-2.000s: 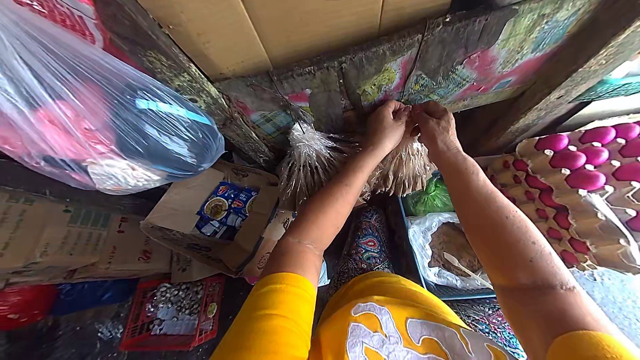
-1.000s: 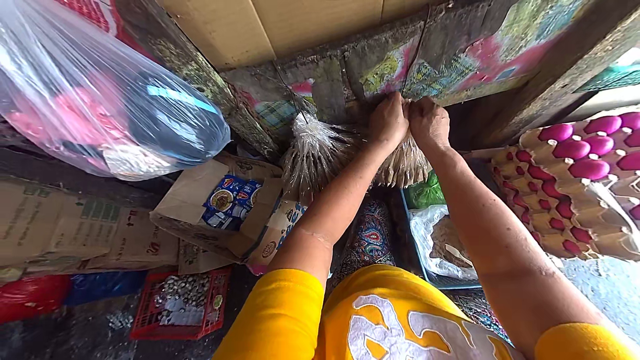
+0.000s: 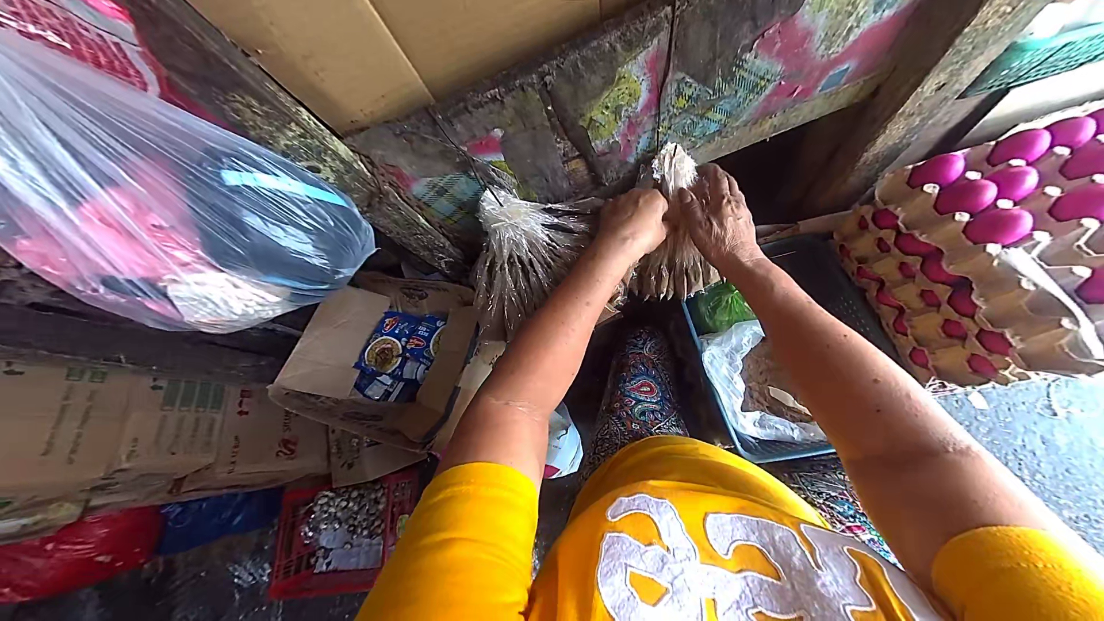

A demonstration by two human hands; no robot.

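A bundle of small clear plastic packets with brown contents (image 3: 675,263) hangs against the wooden boards, gathered into a whitish knot at its top. My left hand (image 3: 634,217) is curled against the bundle's left side, its fingertips hidden, so its grip cannot be told. On the right side, my right hand (image 3: 718,211) rests along the upper part with fingers stretched upward and thumb near the knot. A second bundle of similar packets (image 3: 524,259) hangs to the left, beside my left forearm, touched by neither hand.
An open cardboard box (image 3: 332,358) holds blue sachets. A filled clear plastic bag (image 3: 172,207) hangs at upper left. Below are a red crate (image 3: 289,552) and a blue tray (image 3: 697,371) with bagged goods. Stacked egg trays (image 3: 914,194) with magenta eggs stand right. A wooden post (image 3: 897,112) rises behind.
My hands were close together at the top of the bundle; now they are apart on its two sides, and its whitish knot shows between them. My right hand's fingers have straightened.
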